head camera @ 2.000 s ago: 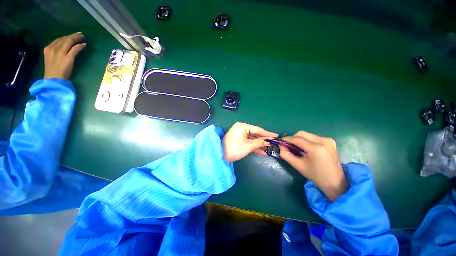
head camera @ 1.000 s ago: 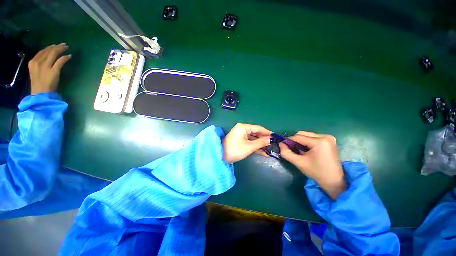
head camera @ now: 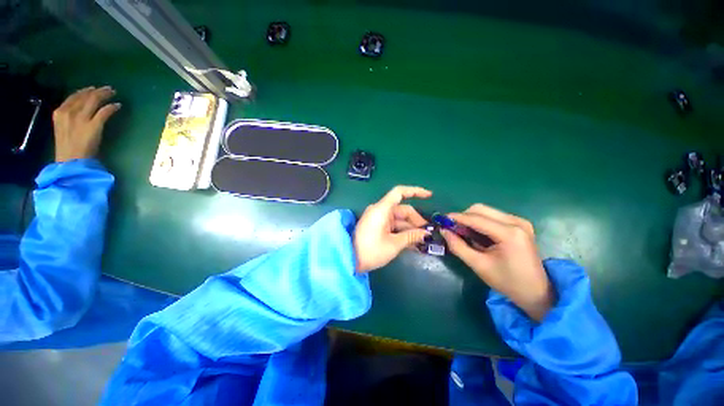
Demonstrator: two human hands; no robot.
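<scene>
My left hand [head camera: 389,230] holds a small black module [head camera: 435,248] between thumb and fingers, a pale patch showing on its face. My right hand [head camera: 500,250] holds a thin dark purple-blue pen-like tool [head camera: 468,233], its end at the module's upper edge. The fingers hide part of both. Another black module with a round centre [head camera: 361,165] lies on the green bench, beyond my left hand.
Two dark oval pads [head camera: 274,181] and a white-gold phone [head camera: 184,141] lie left, near a metal upright [head camera: 171,44]. Black modules [head camera: 371,44] are along the far side. A plastic bag [head camera: 698,238] lies right by more modules. A neighbour's hand [head camera: 82,123] rests left.
The held module is turned, now showing a pale patch. My left index finger has lifted and extended. The far modules have shifted right, and another shows beside the upright.
</scene>
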